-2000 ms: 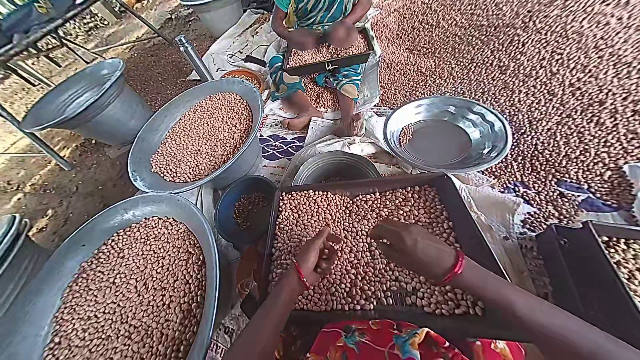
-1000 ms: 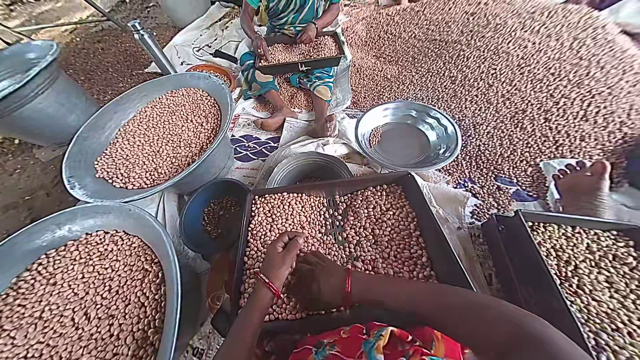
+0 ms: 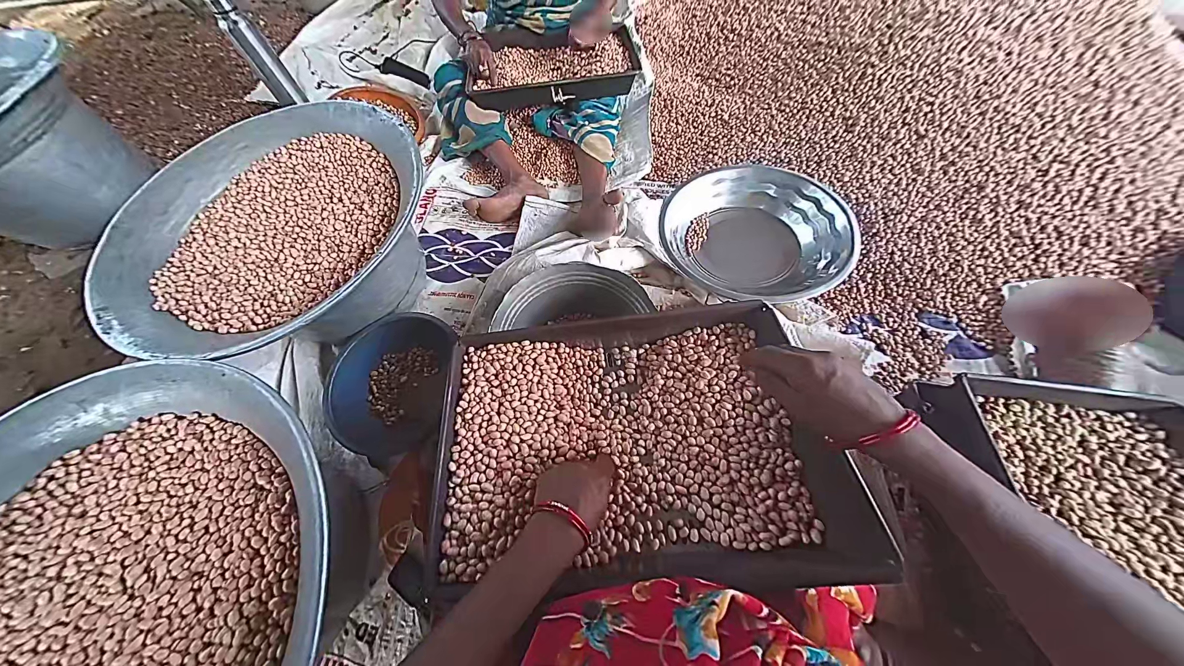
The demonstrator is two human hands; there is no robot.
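Note:
A dark rectangular tray (image 3: 666, 564) full of pinkish-brown nuts (image 3: 527, 398) lies across the lap, over red flowered cloth. My left hand (image 3: 578, 486) is down among the nuts near the tray's centre, its fingertips hidden, so its hold cannot be told. My right hand (image 3: 814, 384) is over the tray's upper right part, fingers bent and pointing left above the nuts; whether it holds any is not visible. Both wrists carry red bangles. A thin line of bare tray floor shows between the left and right spreads of nuts.
Two large metal tubs of nuts (image 3: 370, 314) (image 3: 310, 518) stand at left, a blue bowl (image 3: 347, 407) beside the tray. Ahead are a grey basin (image 3: 573, 287), a shiny metal basin (image 3: 823, 250) and a co-worker with another tray (image 3: 555, 92). A nut heap (image 3: 925, 120) and another tray (image 3: 962, 416) are at right.
My hands, close together over the tray one second ago, are now apart. The right has moved to the tray's upper right, while the left is among the nuts near the middle.

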